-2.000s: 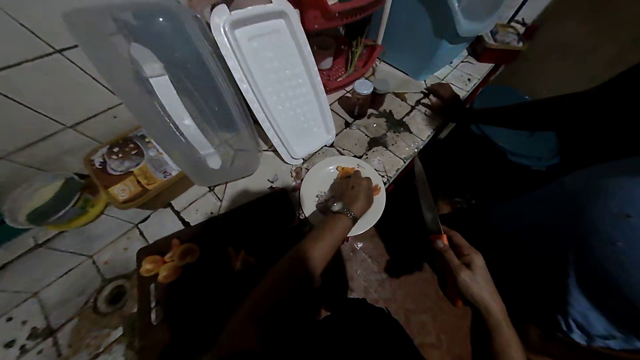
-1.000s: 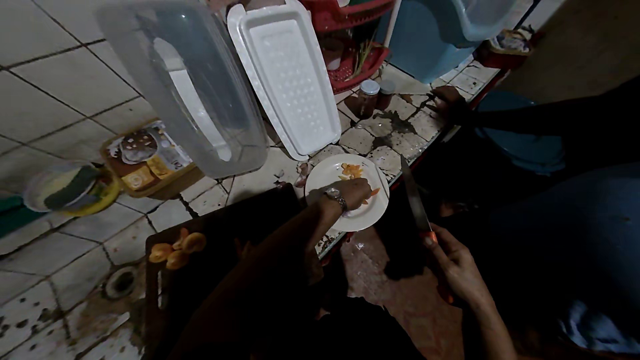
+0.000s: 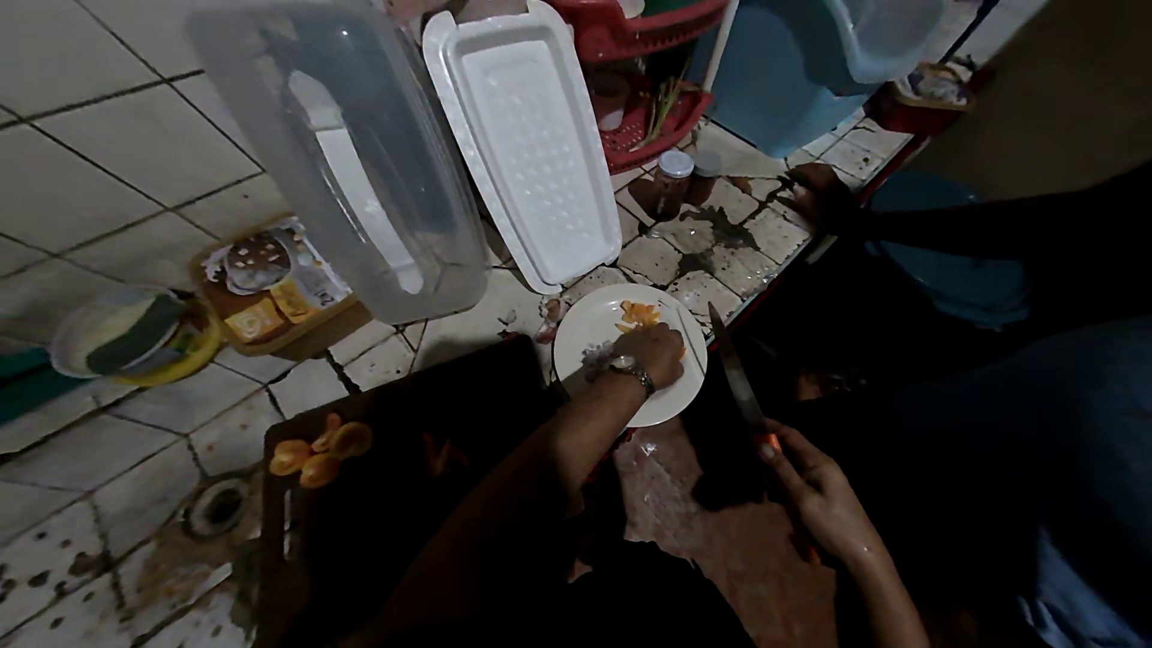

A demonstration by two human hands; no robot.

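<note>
My left hand [image 3: 655, 354], with a metal bracelet at the wrist, is over a white plate [image 3: 666, 409], its fingers down among orange pieces [image 3: 639, 314]. Its fingertips are hidden, so whether it holds any is unclear. Chopped purplish pieces [image 3: 596, 356] lie at the plate's left side. At the right, my right hand [image 3: 810, 481] grips the orange handle of a kitchen knife [image 3: 740, 378], its blade pointing up and away beside the plate. On a dark cutting board [image 3: 405, 405] at the left sit several orange, cup-shaped vegetable pieces [image 3: 319, 468].
A clear plastic bin [image 3: 423, 180] and a white tray [image 3: 540, 153] stand behind the plate. Lidded jars [image 3: 671, 184] are on the cracked tile counter [image 3: 706, 292]. Another person's hand [image 3: 819, 193] rests at the counter's edge, right. A carton [image 3: 270, 288] and a yellow-rimmed bowl [image 3: 193, 346] are left.
My left hand stays at the plate, its wrist lower and fingers further over the orange pieces than two seconds ago. The knife remains in my right hand.
</note>
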